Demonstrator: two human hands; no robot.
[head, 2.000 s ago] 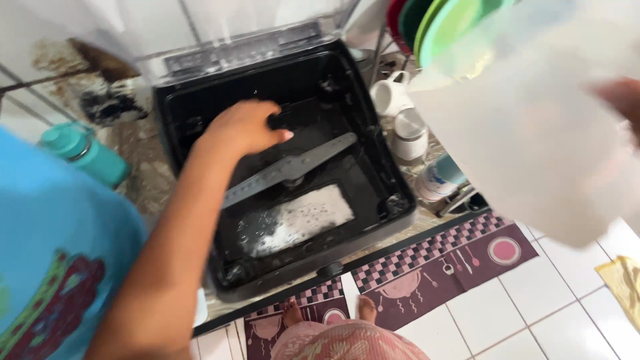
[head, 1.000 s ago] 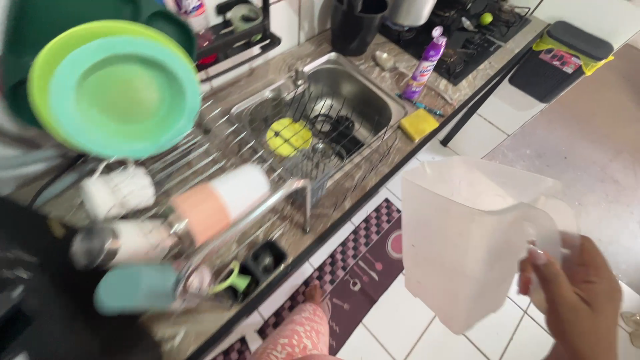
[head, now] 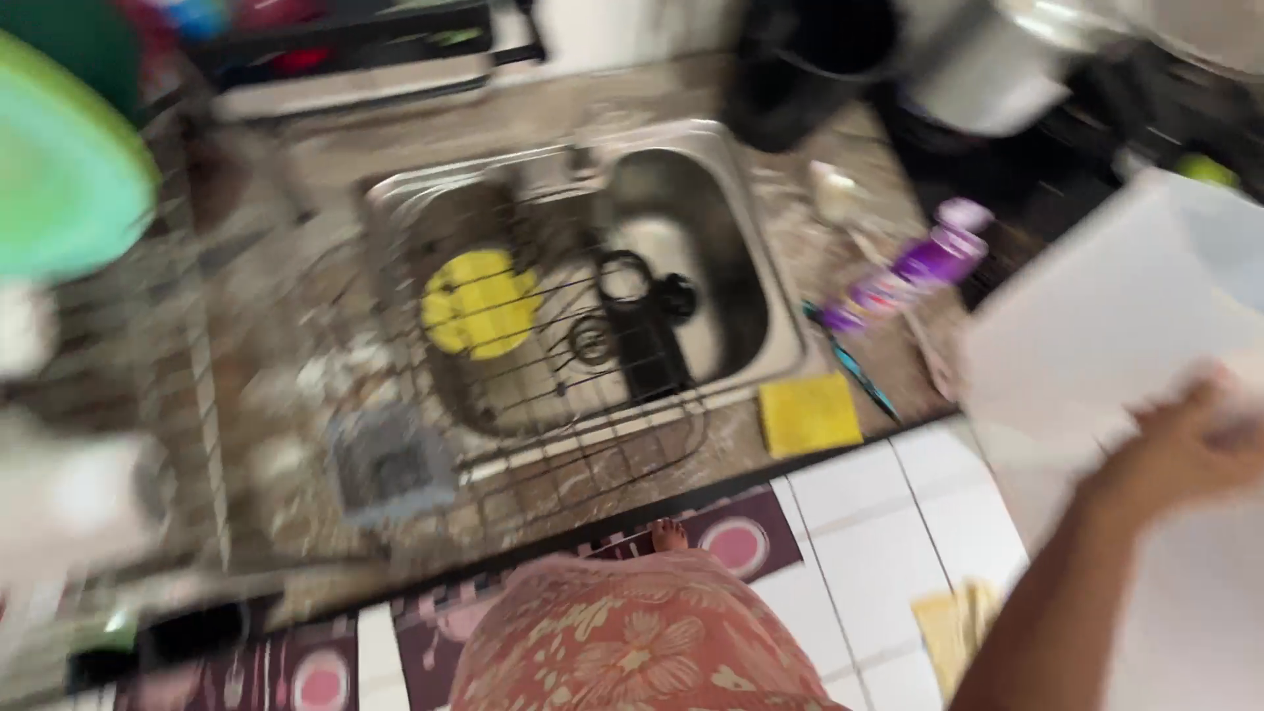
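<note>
At the right edge, my right hand (head: 1190, 434) is on a large translucent white plastic pitcher (head: 1076, 316); blur hides exactly how the fingers lie. My left hand is out of the picture. To the left of the pitcher, a stainless steel sink (head: 736, 247) holds a yellow round item (head: 479, 303) and a black plastic part (head: 647, 341) under a dark wire rack (head: 583, 434). By the sink's right rim lie a yellow sponge (head: 810, 413) and a purple bottle (head: 908, 265). A blurred grey square item (head: 390, 462) rests left of the sink.
Green plates (head: 69, 168) and a dish rack stand at the left. Behind the sink is a black container (head: 810, 59), with a metal pot (head: 987, 74) at the stove. Below are a patterned mat (head: 741, 543), white floor tiles (head: 859, 553) and a yellow cloth (head: 953, 622).
The view has swung from the black bin with the grey bar to the sink. The left hand, seen reaching into that bin two seconds ago, is out of view. The right hand still has the pitcher.
</note>
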